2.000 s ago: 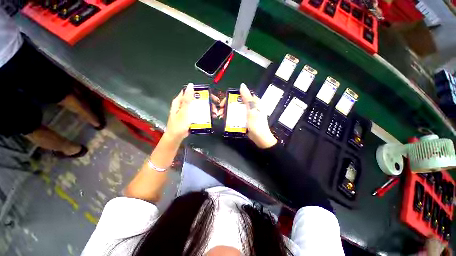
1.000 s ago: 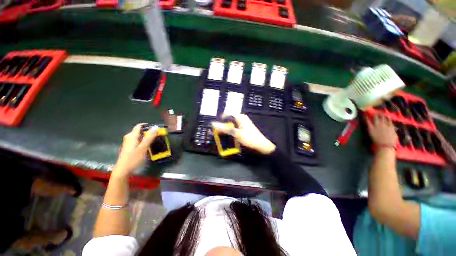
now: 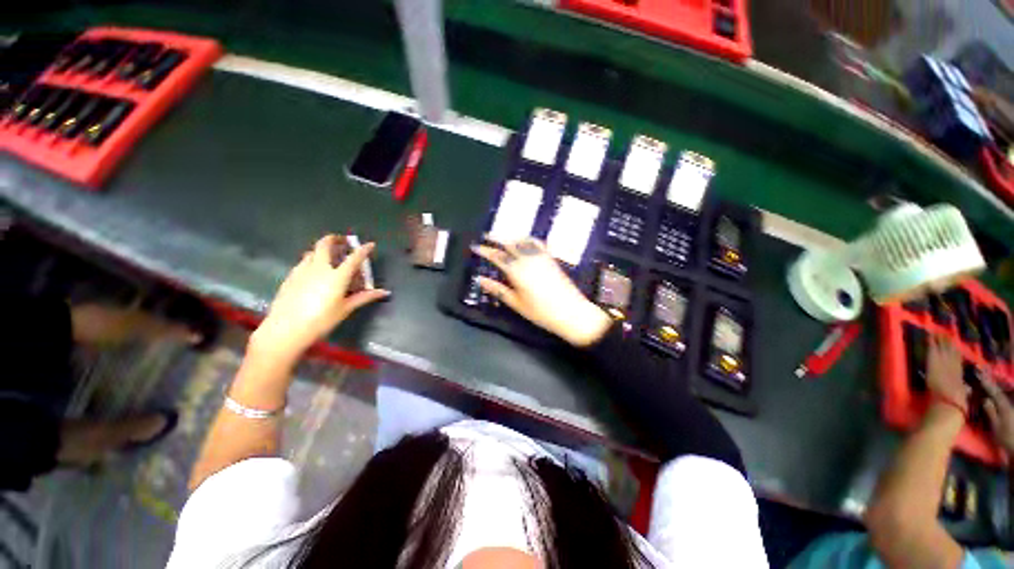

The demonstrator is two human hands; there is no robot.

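A black tray (image 3: 695, 383) holds several open flip phones with lit white screens (image 3: 545, 136) and closed phones (image 3: 727, 339). My left hand (image 3: 317, 291) is on the bench left of the tray, its thumb and fingers around a small brown block with a white edge (image 3: 361, 265), likely a battery pack. My right hand (image 3: 543, 291) is over the tray's near left part, fingers apart, covering part of the keypads below two lit screens (image 3: 517, 211). No object shows in it. More brown blocks (image 3: 423, 241) lie between my left hand and the tray.
A black smartphone (image 3: 385, 148) and red pen (image 3: 410, 165) lie behind the blocks, near a metal post (image 3: 423, 61). A red phone tray (image 3: 98, 167) is far left. A pale fan (image 3: 825, 286) and red marker (image 3: 828, 349) are right. Another person's hands (image 3: 945, 372) reach a red tray (image 3: 893, 383).
The two yellow-banded phones have left my hands; two more closed phones now sit in the tray's near row. My left hand has taken a brown block. My right hand is now empty over the keypads.
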